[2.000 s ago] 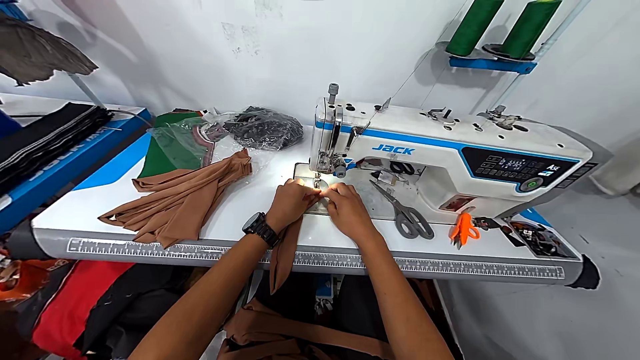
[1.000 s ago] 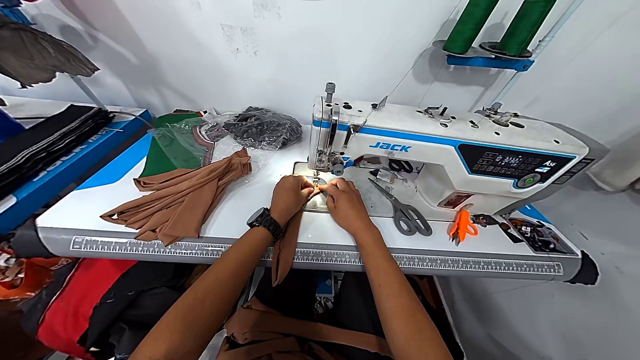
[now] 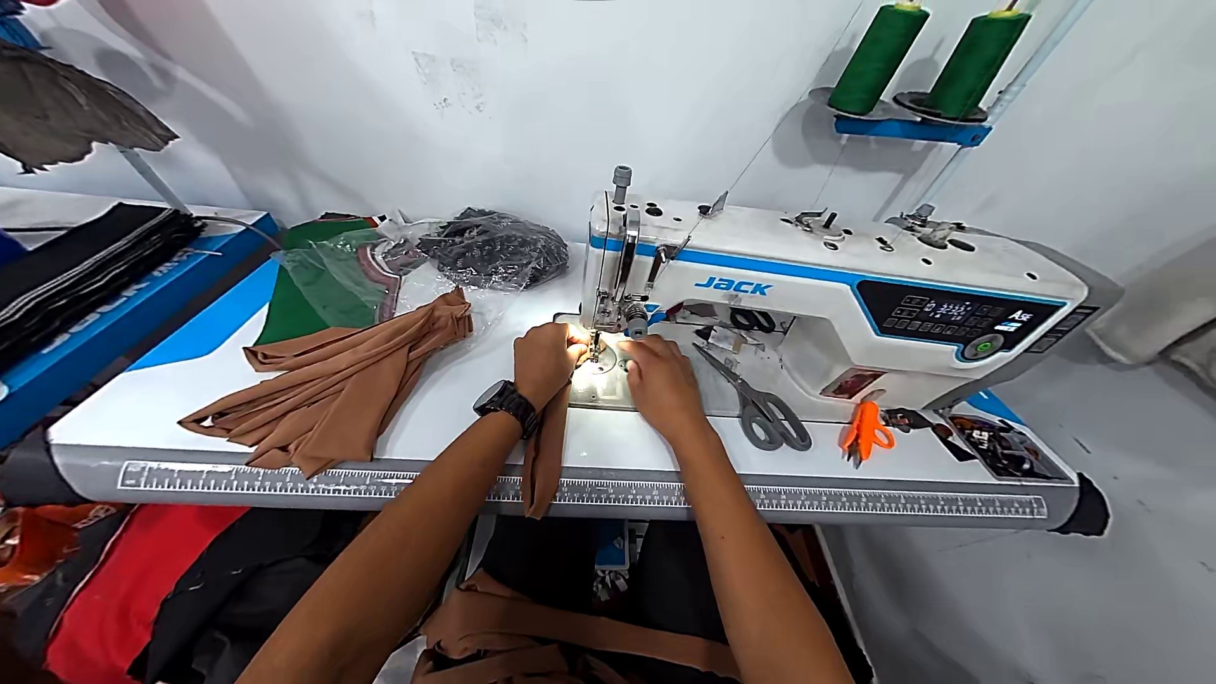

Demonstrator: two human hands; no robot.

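Note:
A white Jack sewing machine (image 3: 836, 275) stands on the table, its lamp lighting the needle area. My left hand (image 3: 549, 363), with a black watch at the wrist, holds a brown fabric strip (image 3: 545, 456) just left of the presser foot (image 3: 596, 344). The strip hangs down over the table's front edge. To the right of the needle, my right hand (image 3: 663, 382) rests on the machine bed, fingertips near the needle plate; whether it holds anything cannot be told. Grey-handled scissors (image 3: 760, 404) lie right of that hand. A pile of brown strips (image 3: 351, 389) lies at left.
Orange thread snips (image 3: 864, 432) lie near the machine's base. Clear plastic with dark material (image 3: 494, 249) and green cloth (image 3: 309, 294) lie at back left. Green thread cones (image 3: 879, 59) stand on a rack. A ruler strip (image 3: 608, 492) runs along the front edge. More brown strips (image 3: 570, 627) lie on my lap.
My hands were close together at the needle; they are now apart, the right one moved to the right and the left one slightly left.

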